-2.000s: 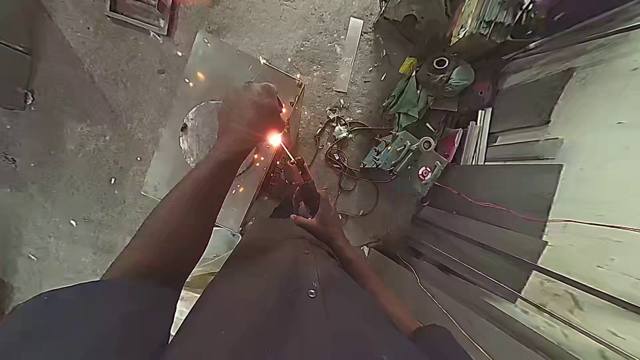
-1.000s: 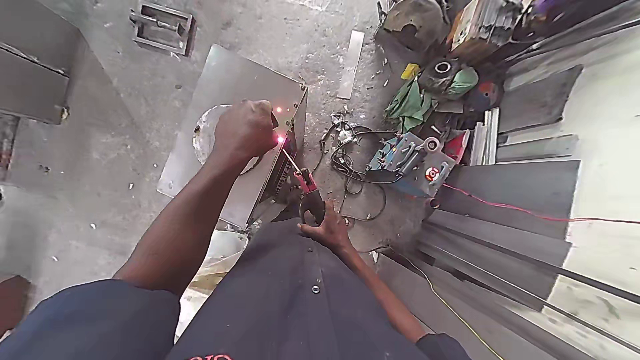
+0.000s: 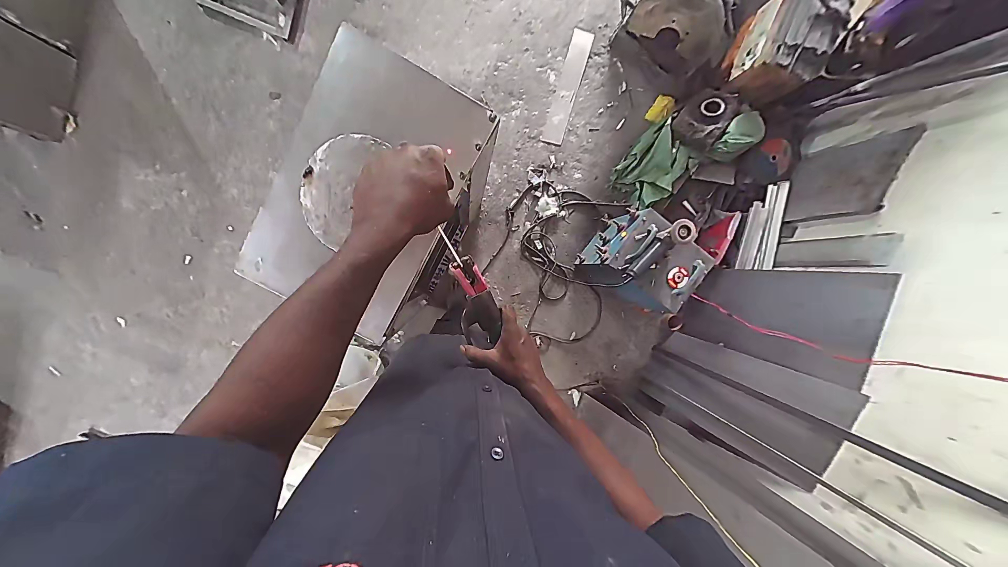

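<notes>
My right hand grips the dark handle of a red and black welding electrode holder. A thin welding electrode runs from its jaws up toward my left hand; its tip is hidden. Fingers curled, my left hand is over the metal sheet, by its right edge. What it holds, if anything, cannot be made out. A round opening in the sheet lies partly behind that hand. One tiny red glow shows on the metal just beyond my fingers.
Cables coil on the floor right of the sheet, beside a blue tool rack. A flat metal strip lies farther off. Green cloth and metal sheets are at the right; a metal frame is at the top.
The bright welding spark and flying sparks from two seconds ago are gone, leaving a small red glow. Both hands stay near the sheet's right edge, the right still on the holder.
</notes>
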